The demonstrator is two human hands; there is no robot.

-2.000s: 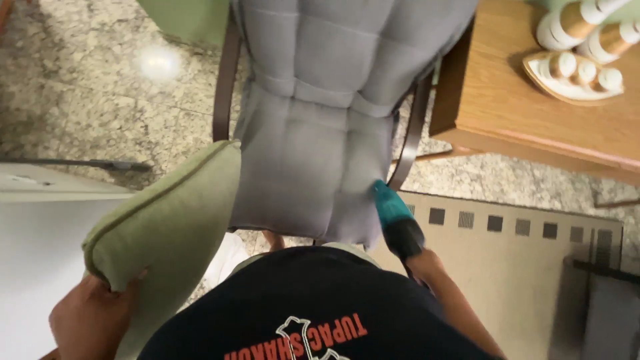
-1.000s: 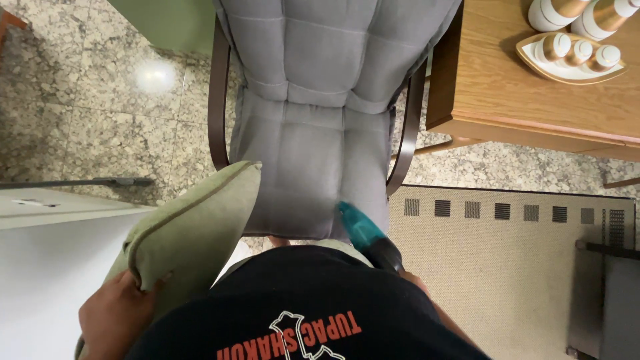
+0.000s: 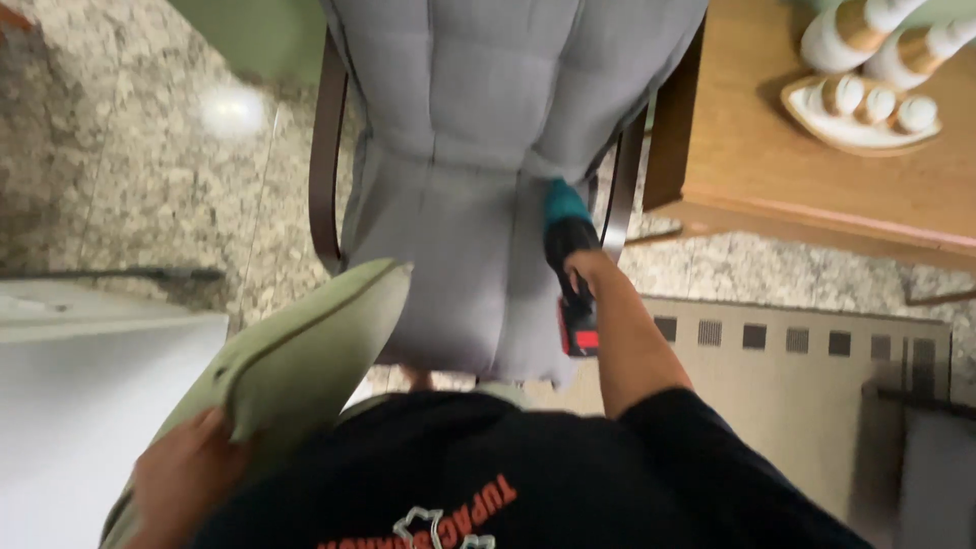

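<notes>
My right hand (image 3: 589, 268) grips a black and teal cordless handheld vacuum (image 3: 568, 229) with a red and black battery at its lower end. Its teal nozzle rests on or just over the gray tufted chair cushion (image 3: 465, 229), near the crease where seat and backrest meet, on the right side. A light green pillow (image 3: 320, 343) with a piped seam is held by my left hand (image 3: 191, 465) at the left, one corner over the seat's front left part. Some of my left fingers are blurred.
Dark curved armrests (image 3: 326, 152) flank the cushion. To the right, a wooden table (image 3: 823, 179) bears white and tan vases (image 3: 839, 38) and a boat-shaped dish (image 3: 862, 130) with small round-topped pieces. A beige rug (image 3: 747, 396) lies below it. A white surface (image 3: 107, 396) stands at the left.
The vacuum in my right hand has moved from the seat's front part up to the crease by the backrest. My left hand still holds the pillow.
</notes>
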